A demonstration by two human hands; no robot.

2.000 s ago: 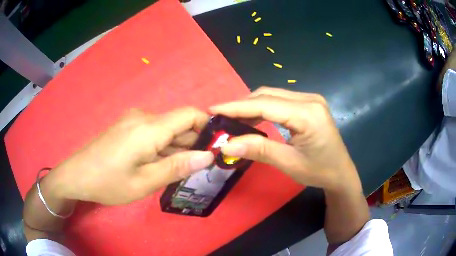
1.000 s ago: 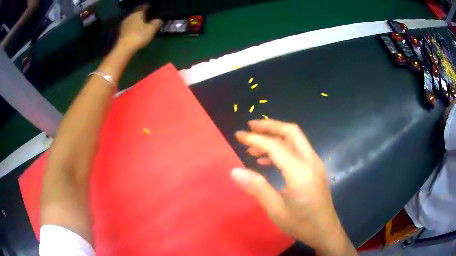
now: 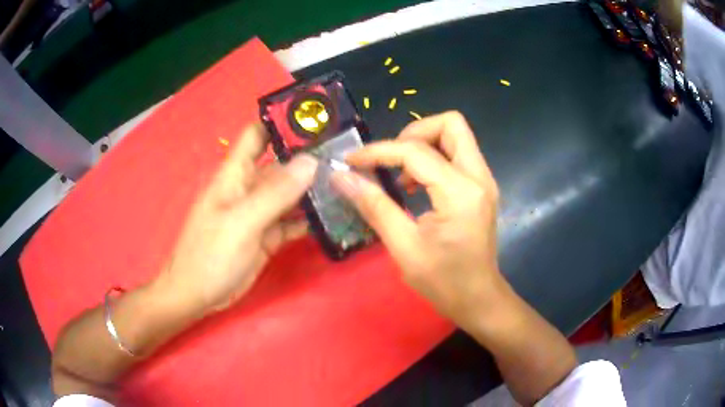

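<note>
A phone unit [image 3: 324,215] with a black frame is held tilted above the red mat [image 3: 103,230]. Its gold disc [image 3: 311,116] in a black ring lies in the red housing at the upper end. A silver plate covers the middle, and a green board shows at the lower end. My left hand [image 3: 230,215] grips the unit's left edge, thumb on the plate. My right hand [image 3: 433,207] is at the unit's right side, thumb and forefinger meeting over the plate at a small whitish spot. I cannot tell if it is a loose piece.
Yellow pieces [image 3: 409,91] are scattered on the dark bench [image 3: 572,159], and one lies on the mat. A green conveyor [image 3: 199,40] runs behind a white edge rail [image 3: 358,49]. A pale post [image 3: 48,119] stands at left. Waiting phones [image 3: 668,71] and a person's sleeve [image 3: 707,159] are at right.
My left hand has come back from the conveyor and a phone unit is now in it over the mat. My right hand has moved left and closed in on the unit.
</note>
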